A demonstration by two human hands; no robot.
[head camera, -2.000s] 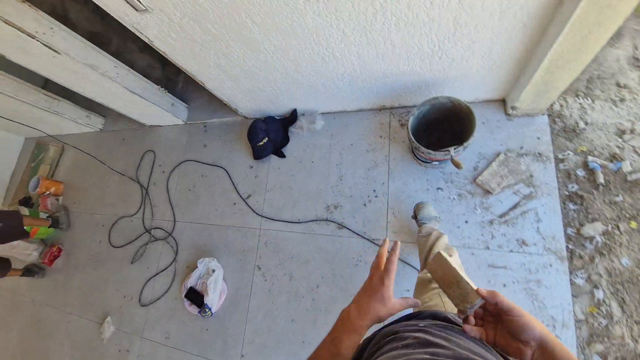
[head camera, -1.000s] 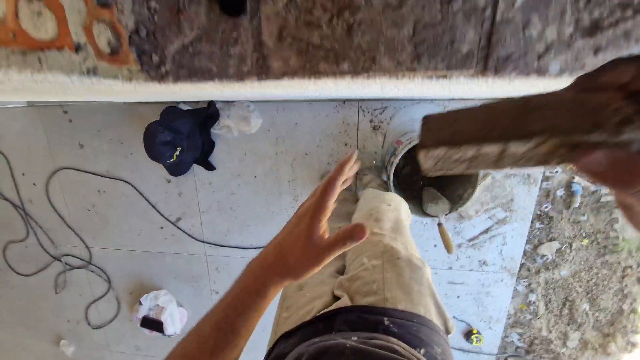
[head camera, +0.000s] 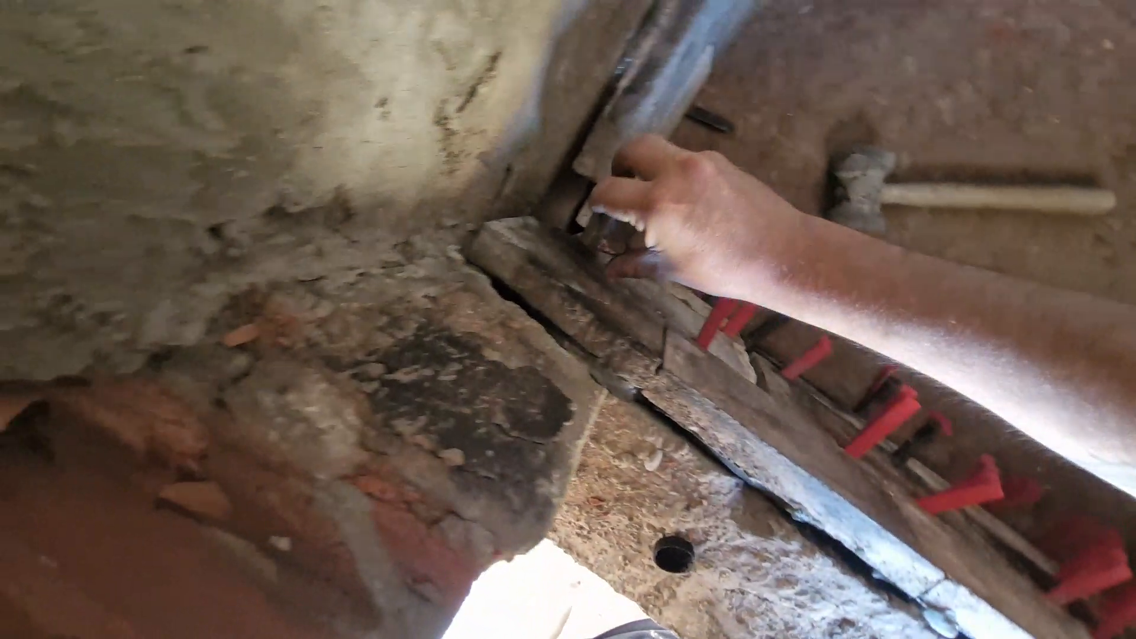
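Observation:
My right hand (head camera: 683, 209) reaches in from the right edge, its fingers curled down at the inner corner of a ledge, at the end of a row of narrow stone or tile pieces (head camera: 745, 426). Something small and blurred lies between the thumb and fingers; whether I grip it cannot be told. Just below the hand are a tile piece (head camera: 710, 328) and red plastic wedges (head camera: 879, 422), which run in a row toward the lower right. My left hand is out of view.
A hammer (head camera: 861, 188) with a wooden handle lies on the brown surface at upper right. A rough plastered wall (head camera: 266, 106) fills the upper left, above broken masonry (head camera: 355, 461). A round dark hole (head camera: 674, 554) is in the rough surface below the ledge.
The view has swung from the tiled floor and bucket to a close ledge corner. My right hand, which held a flat slab-like piece, is now at that corner. My left hand has left the view.

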